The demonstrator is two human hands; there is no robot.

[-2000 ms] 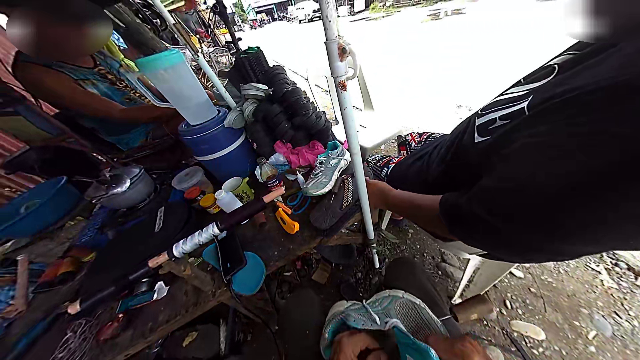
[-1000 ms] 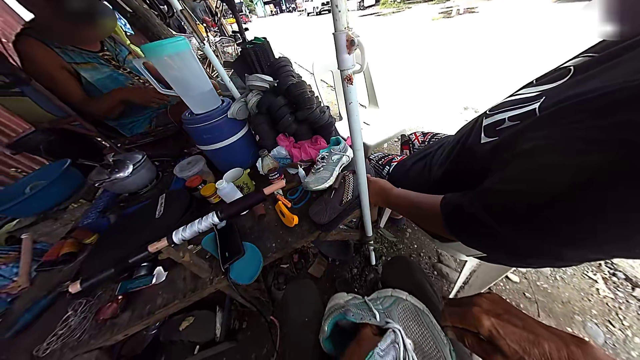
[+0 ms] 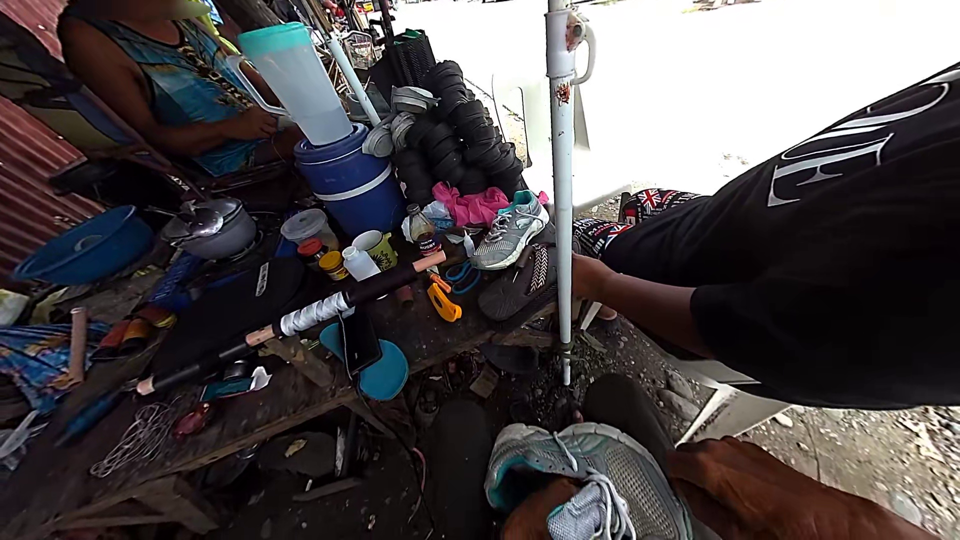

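Observation:
A grey and teal sneaker lies between my knees at the bottom of the view, its opening to the left and its white laces loose. My left hand reaches inside the opening beside the tongue; most of it is hidden by the shoe and the frame edge. My right hand is at the sole side of the shoe with its fingers curled; whether it pinches something small cannot be seen. A matching sneaker rests on the wooden bench, partly over a dark slip-on shoe.
A white metal pole stands ahead. On the bench are orange-handled snips, blue-handled scissors, a thread spool, a phone and bottles. A person in black sits close at right, another at back left.
The sneaker between my knees has turned and shows more of its laces and upper. My right hand has come out from low behind the shoe to its right side.

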